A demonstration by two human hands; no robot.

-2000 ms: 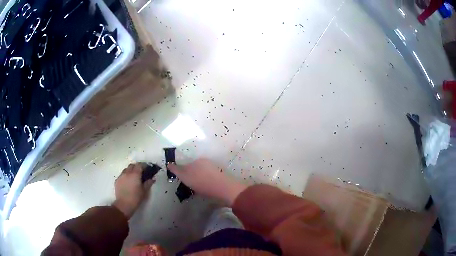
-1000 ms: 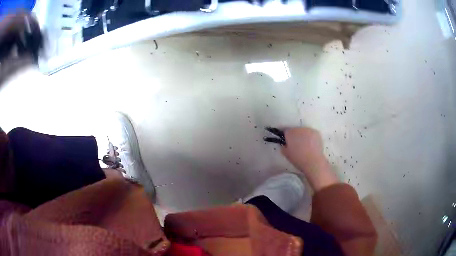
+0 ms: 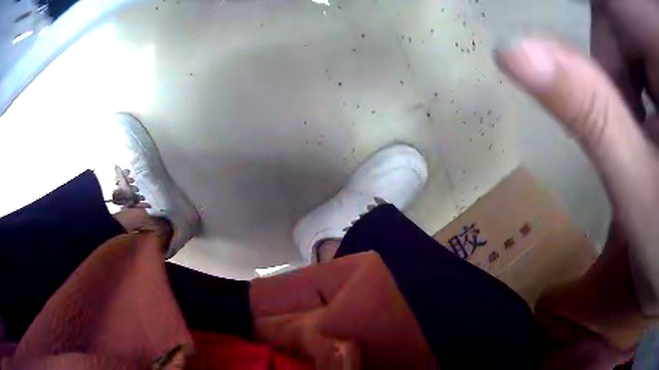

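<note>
My right hand [image 3: 600,123] is large, blurred and close to the camera at the right edge. Its thumb points up and left. The other fingers are dark and cut off by the edge, so whether they hold anything cannot be told. My left hand is not in view. No black rubber strip shows in a hand. The white basket's rim [image 3: 54,43] is at the upper left, with dark parts and bits of silver metal partly cut off beyond it.
A brown cardboard box [image 3: 538,217] with dark printed characters stands on the floor at the lower right, partly behind my leg. Black specks lie on the pale floor [image 3: 253,108]. My two white shoes [image 3: 383,184] are on the floor, with dark trousers and an orange-brown garment below.
My right hand has come up from near the floor to close before the camera. The black two-pronged item is no longer visible. The view has shifted, and the basket now shows only at the upper left.
</note>
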